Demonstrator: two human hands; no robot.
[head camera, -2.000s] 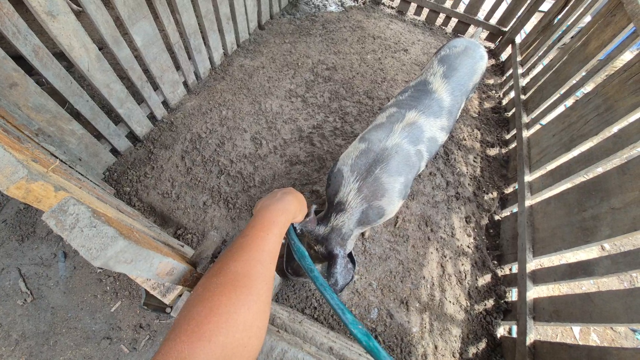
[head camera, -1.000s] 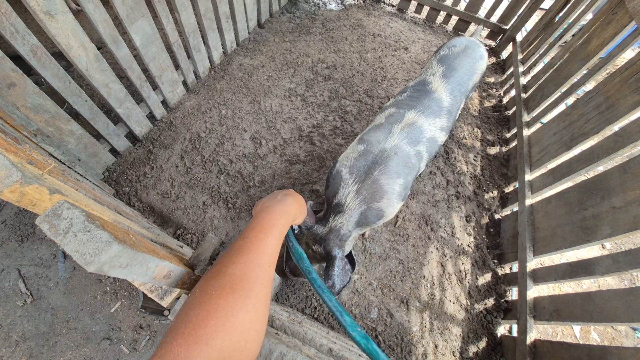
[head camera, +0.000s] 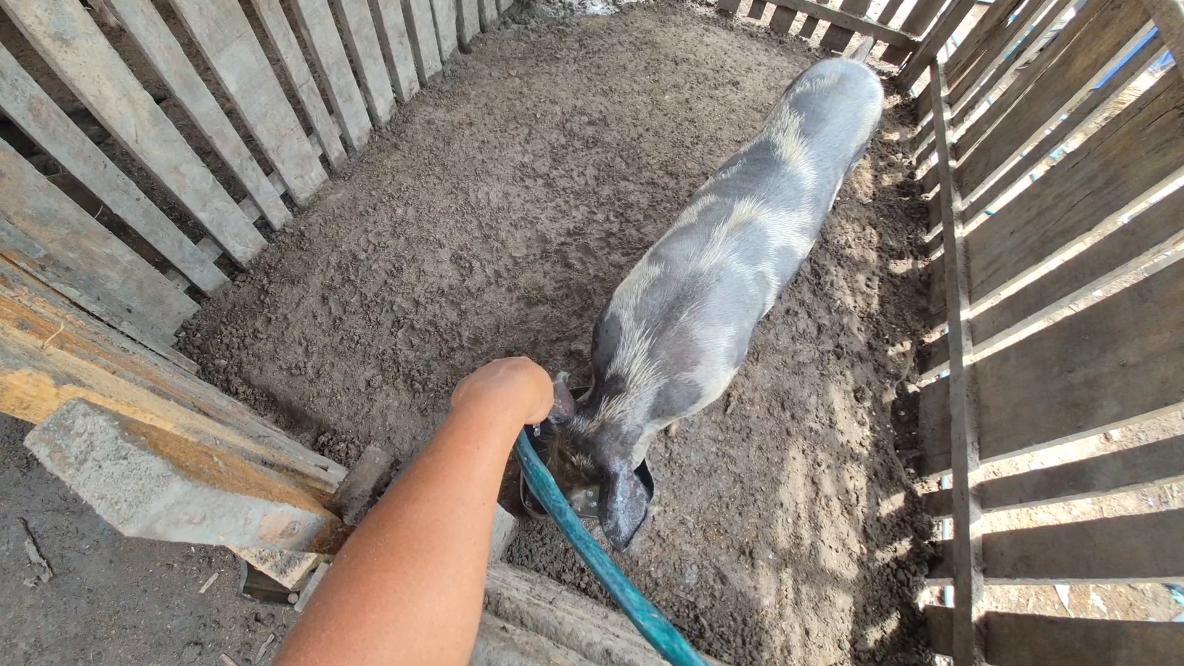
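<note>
My left hand (head camera: 504, 393) reaches in from the bottom, closed around a green hose (head camera: 592, 550) that runs down to the bottom edge, right of my forearm. Its fingers and the hose's end are hidden behind the back of the hand. Just right of the hand is a grey-and-cream spotted pig (head camera: 721, 277), its body stretching toward the upper right. The pig's head is lowered into a dark basin (head camera: 529, 499), which its head and the hose partly cover. My right hand is out of view.
Wooden slat fences stand at the left (head camera: 222, 111) and right (head camera: 1073, 370) around muddy ground (head camera: 444, 213). A wooden rail (head camera: 555, 620) crosses the bottom, and a rough board end (head camera: 176, 481) juts out at the lower left.
</note>
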